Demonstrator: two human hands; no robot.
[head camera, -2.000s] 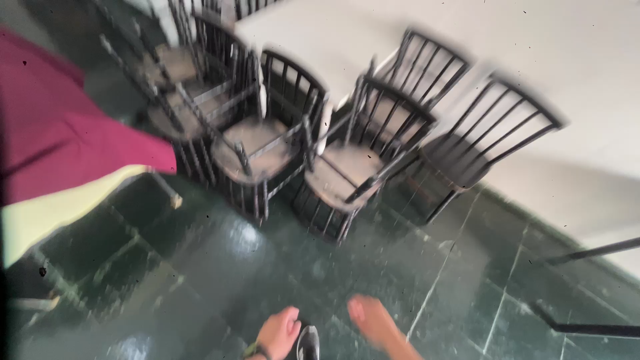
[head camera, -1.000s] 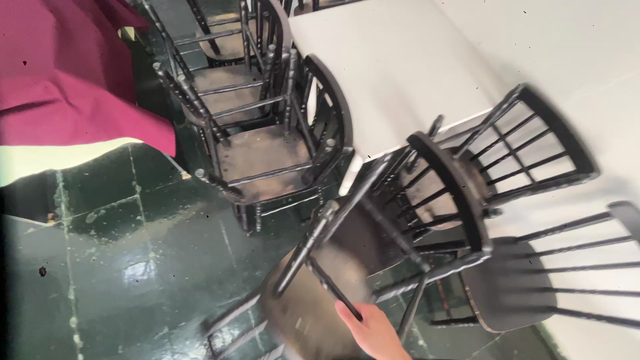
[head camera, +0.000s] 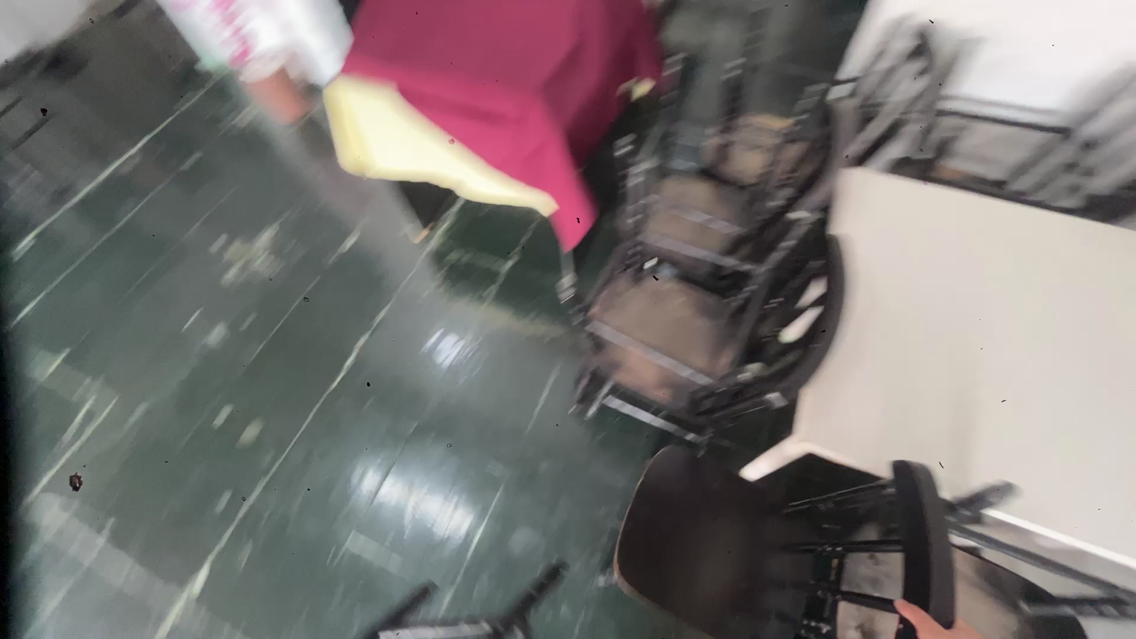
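My right hand (head camera: 934, 624) is at the bottom right edge, only partly in view, with its fingers on the curved backrest (head camera: 925, 546) of a black spindle-back wooden chair. That chair's dark seat (head camera: 688, 541) faces up, left of the backrest. My left hand is out of view. At the bottom edge, blurred dark chair legs (head camera: 470, 621) stick up; the rest of that piece is cut off. Beyond the chair, more black chairs stand with others upturned on them, the nearest worn brown seat (head camera: 661, 333) framed by legs and rails.
A white table (head camera: 985, 355) stands at the right, with further dark chairs and a white surface behind it. A table with a magenta and pale yellow cloth (head camera: 488, 62) is at the top. Another person's arm (head camera: 280, 93) shows at upper left. Green tiled floor (head camera: 293, 426) spans the left.
The view has swung left. One second ago my hand was on a leg of an upturned chair resting on a seat; now it is on a backrest. The dark seat beside it faces up, uncovered.
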